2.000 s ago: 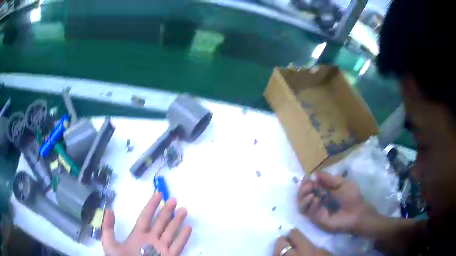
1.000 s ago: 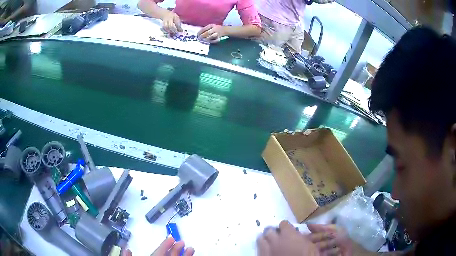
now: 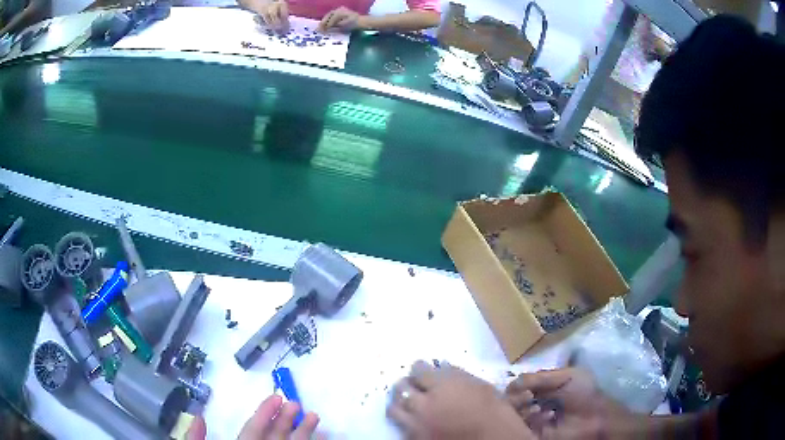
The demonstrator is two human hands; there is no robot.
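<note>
My left hand (image 3: pixel 258 421) is at the bottom edge, only the thumb and fingertips showing, spread apart; the palm is cut off. The fingertips overlap the lower end of a blue battery cell (image 3: pixel 287 391); whether they touch it is unclear. Thin wires run from the cell to a small circuit board (image 3: pixel 300 338) beside a grey fan housing (image 3: pixel 325 277), whose handle points lower left on the white sheet (image 3: pixel 344 369). My right hand is not in view.
More grey units (image 3: pixel 153 391) are piled at left with another blue cell (image 3: pixel 106 294). A person at right has both hands (image 3: pixel 456 404) low over the sheet. Behind them are a cardboard box (image 3: pixel 482 288) with dark bits and a plastic bag (image 3: pixel 615 357). A green belt (image 3: pixel 215 163) crosses beyond.
My left hand dropped from fully shown to fingertips at the bottom edge. The other person's ringed hand moved left over the sheet. The view tilted up, then shifted slightly.
</note>
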